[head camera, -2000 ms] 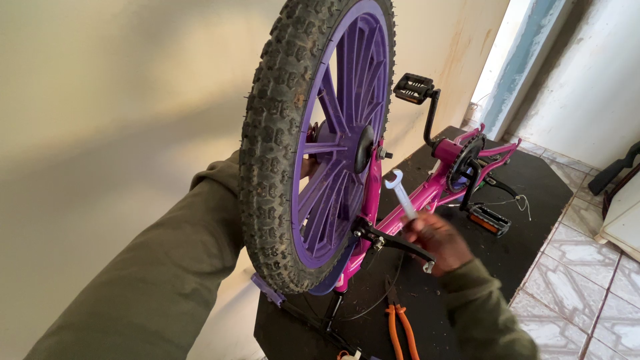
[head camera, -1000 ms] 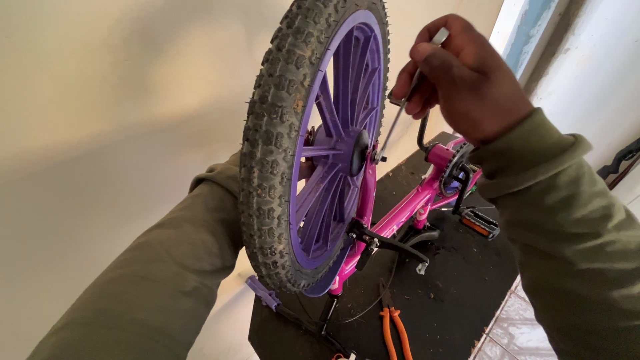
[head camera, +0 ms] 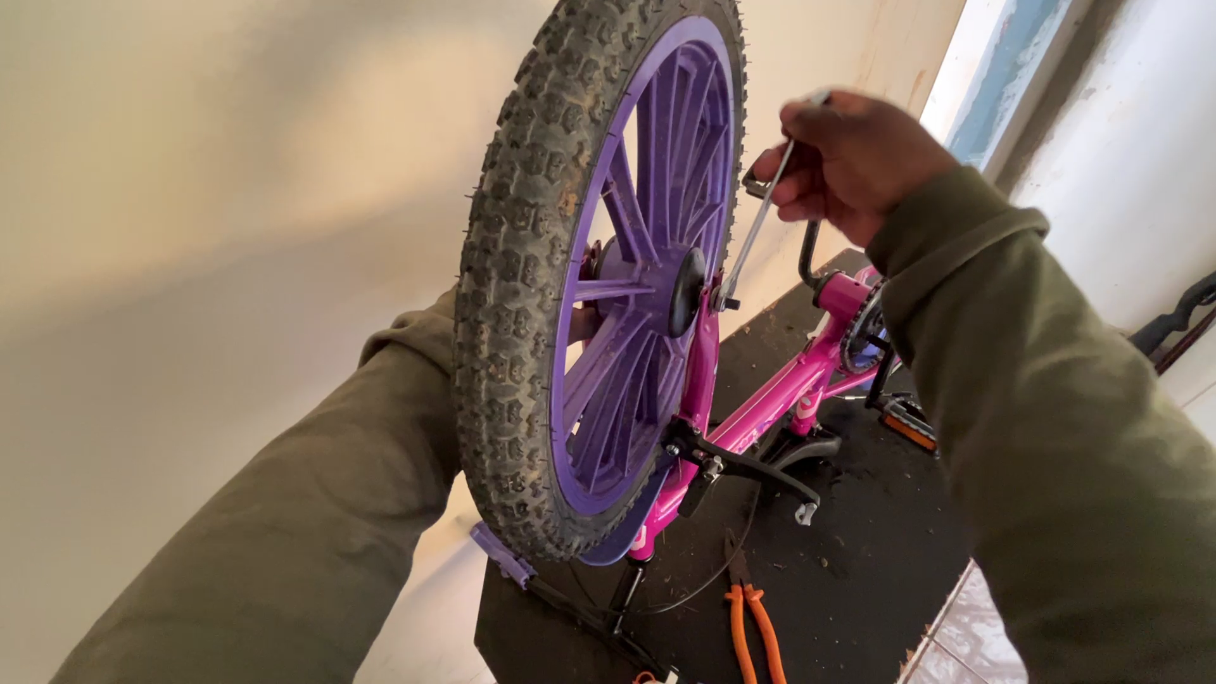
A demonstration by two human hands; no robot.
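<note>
A pink bicycle frame lies upside down, its purple spoked wheel with a knobby black tyre standing upright. My right hand grips a metal wrench, whose lower end is at the axle nut on the wheel's right side. Behind the wheel, at the hub's far side, my left hand shows only in part between the spokes; what it holds is hidden. A black brake arm is fixed on the fork below the hub.
Orange-handled pliers lie on the black tabletop, near a thin cable. The handlebar with a purple brake lever rests at the table's left edge. A pedal and crank are at the right. A pale wall stands close on the left.
My right hand has moved up from beside the brake arm to above the axle, and the wrench now reaches down to the nut. The left arm has stayed behind the wheel.
</note>
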